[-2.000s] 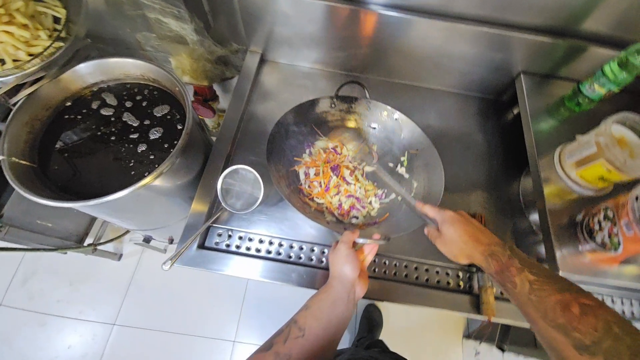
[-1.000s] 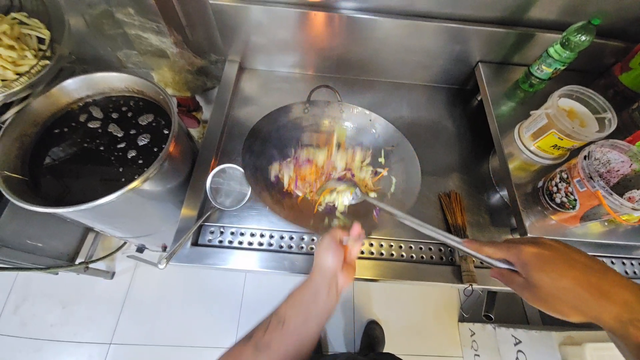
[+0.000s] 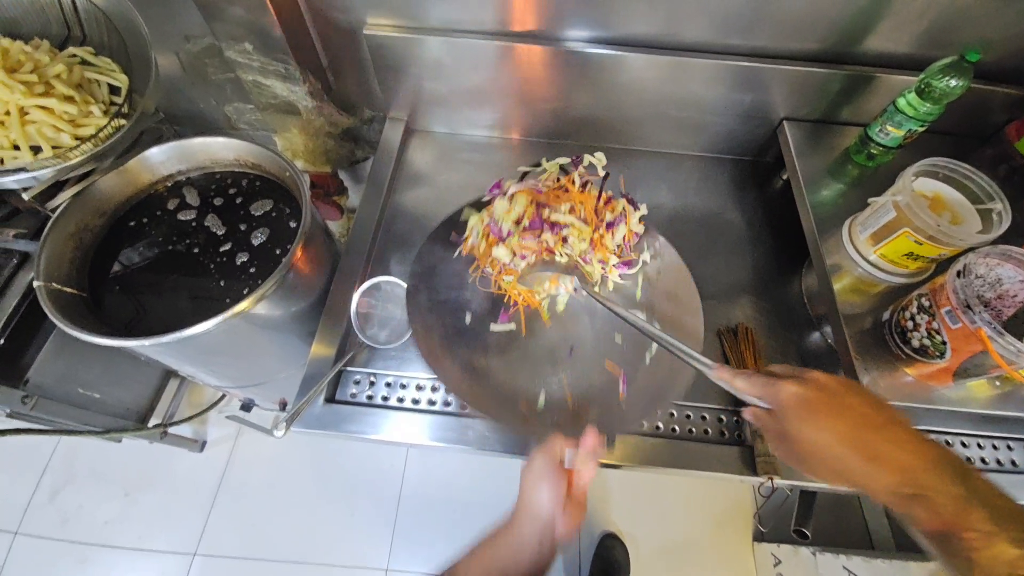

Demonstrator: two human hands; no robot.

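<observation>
A steel wok is tilted over the range, its near edge low. Shredded vegetables, with white and purple cabbage and orange carrot strips, are bunched in the air over its far half, and a few shreds lie lower on the metal. My left hand, blurred, is closed at the near edge of the wok, where the handle is mostly hidden by the fingers. From the right, my right hand grips the long metal handle of a ladle, whose bowl is under the near side of the vegetables.
Left of the wok are a round strainer, a big pot of dark liquid and a basket of cut potatoes. A bundled-stick brush lies at right, near plastic tubs and a green bottle on the side counter.
The vegetables, lower in the wok before, have risen toward its far side. My left hand stays at the near edge. The wok's near side is tilted down more.
</observation>
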